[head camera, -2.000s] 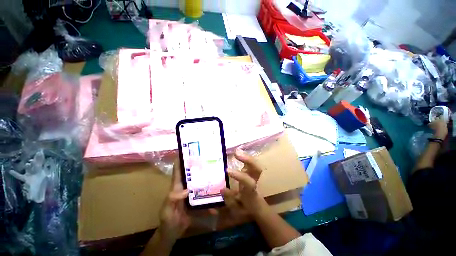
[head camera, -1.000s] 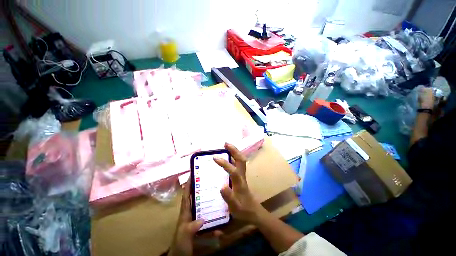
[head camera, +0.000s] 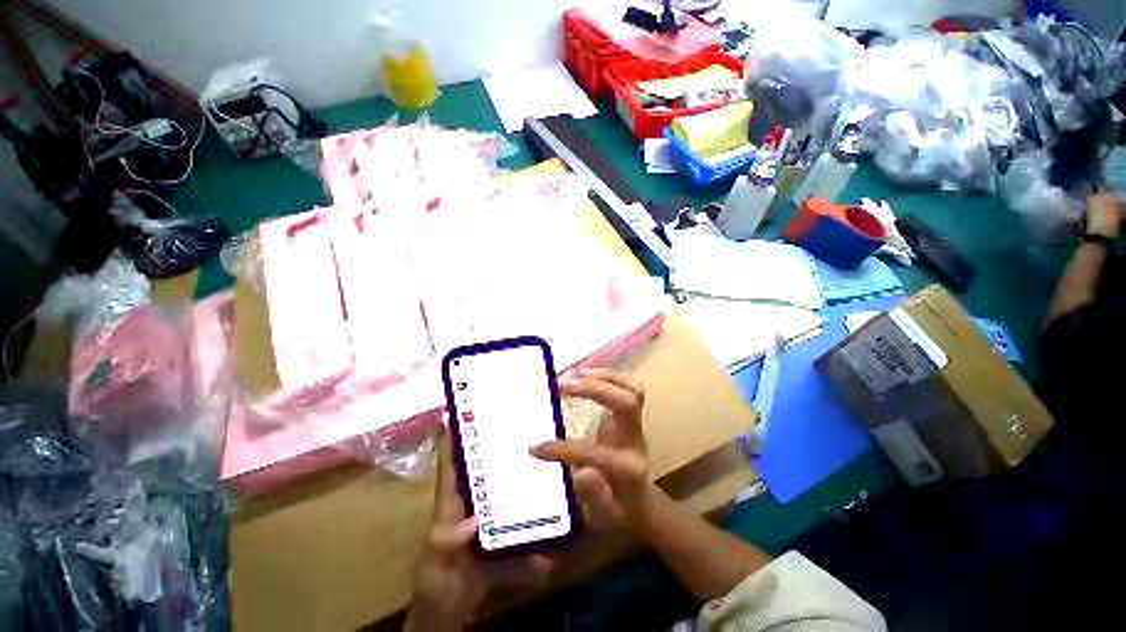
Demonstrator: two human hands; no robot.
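Observation:
A smartphone with a lit white screen stands out in front of me, above the brown cardboard. My left hand holds it from the left and below, thumb at its lower left edge. My right hand is at its right side, a finger on or just over the screen; whether it also supports the phone is hard to tell. Pink foam pieces, washed out white on top, lie in clear film on the cardboard behind the phone.
A taped brown box sits at right beside a blue folder and papers. Red bins, bottles and bagged parts lie behind. Clear bags are at left. Another person's arm reaches in at right.
The phone's screen content has changed since the first frame. My right finger has moved from near the top of the screen to its middle right edge. The view has shifted. The other person's hand has moved.

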